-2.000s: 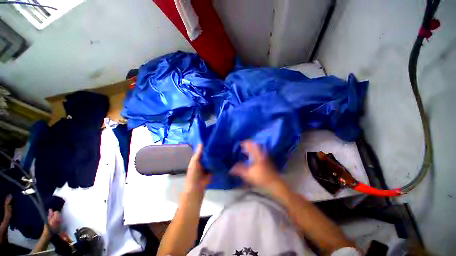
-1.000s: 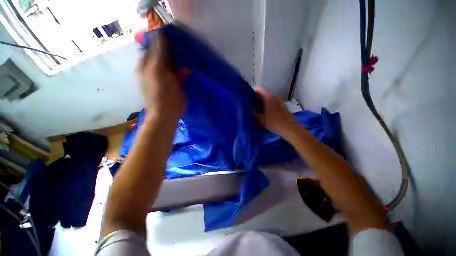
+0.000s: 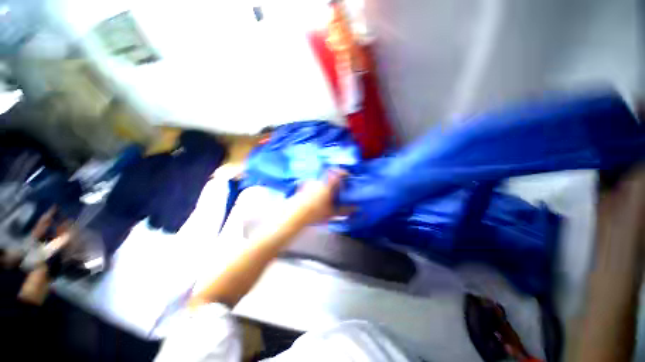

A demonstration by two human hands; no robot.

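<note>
A blue garment piece (image 3: 495,145) is stretched out in the air across the right half of the view, blurred by motion. My left hand (image 3: 327,194) grips its left end above the grey sleeve board (image 3: 346,254). My right hand (image 3: 629,187) is at its right end by the right edge, blurred and partly cut off; the cloth's end meets it there. The steam iron (image 3: 488,325) rests at the lower right of the white-covered table (image 3: 311,293). The sleeve board carries no cloth on its visible part.
Blue garments (image 3: 300,152) are heaped at the back, with more below the stretched piece. A red padded shape (image 3: 368,106) leans behind. Navy garments (image 3: 166,184) and white cloth (image 3: 152,258) lie left. Another person's hands (image 3: 49,244) are at far left.
The blue piece has gone from raised at the upper left to stretched out towards the right. My right hand has moved to the right edge, and my left hand has come down. The view has turned.
</note>
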